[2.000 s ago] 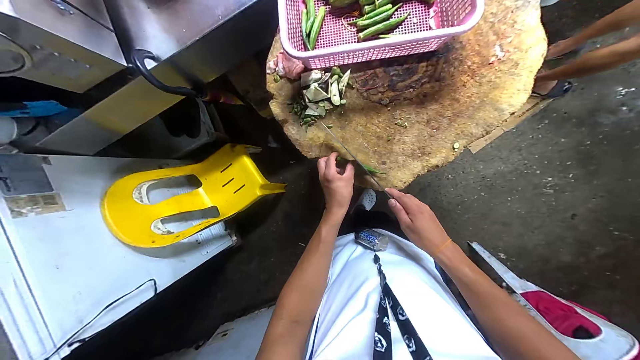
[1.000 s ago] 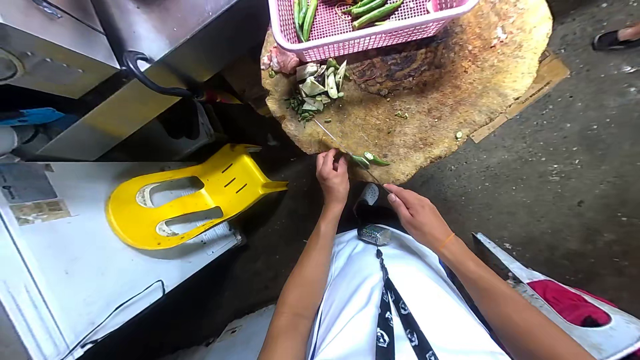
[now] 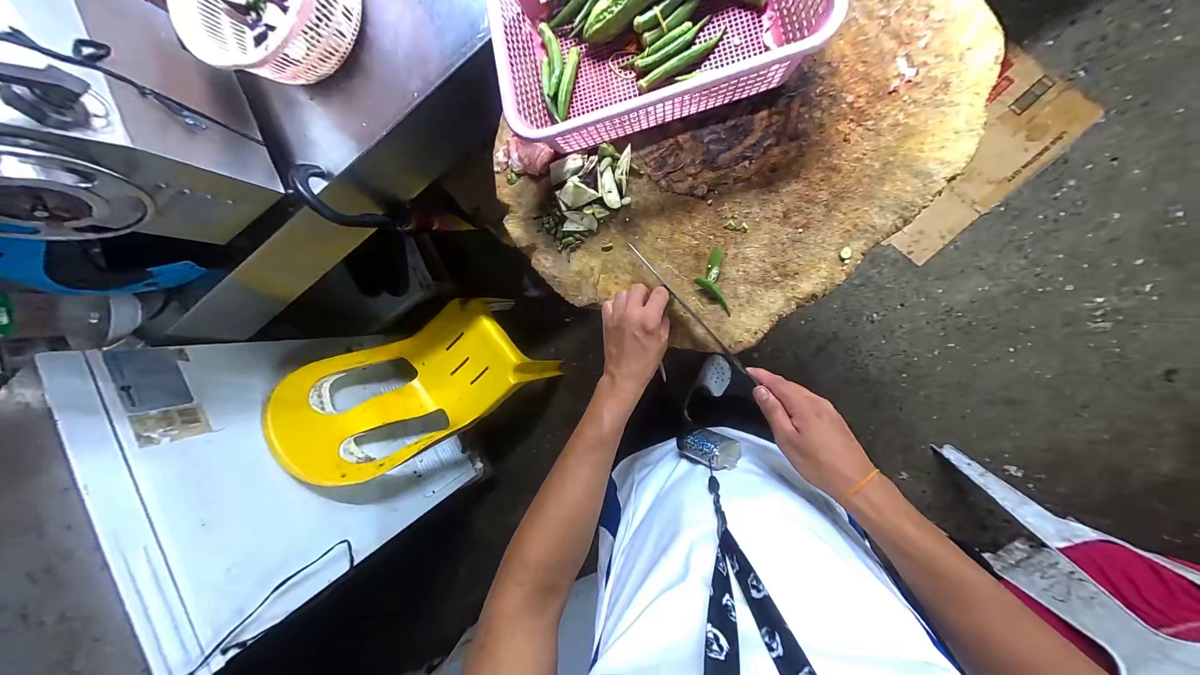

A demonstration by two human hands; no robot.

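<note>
My right hand (image 3: 811, 431) grips the handle of a knife (image 3: 689, 309), whose thin blade reaches up and left over the near edge of a round wooden chopping block (image 3: 806, 225). Just left of the blade, my left hand (image 3: 636, 330) is at the block's edge with fingers curled; whether it holds anything is hidden. Cut pieces of green pepper or okra (image 3: 714, 281) lie right of the blade. Farther back is a pile of cut vegetable pieces (image 3: 586, 192), beside a lump of raw meat (image 3: 527, 157). A pink plastic basket (image 3: 656, 122) with okra (image 3: 680, 61) stands on the block.
A yellow plastic chair part (image 3: 394, 394) rests on a white cabinet top (image 3: 234, 506) at left. Behind it are a steel counter (image 3: 394, 84) and a round basket (image 3: 309, 42). Flattened cardboard (image 3: 1003, 155) lies beyond the block; a grey-and-red object (image 3: 1087, 553) is at lower right.
The split green pieces lying against the blade one second ago now lie apart from it on the block. The people's limbs at the upper right are out of view.
</note>
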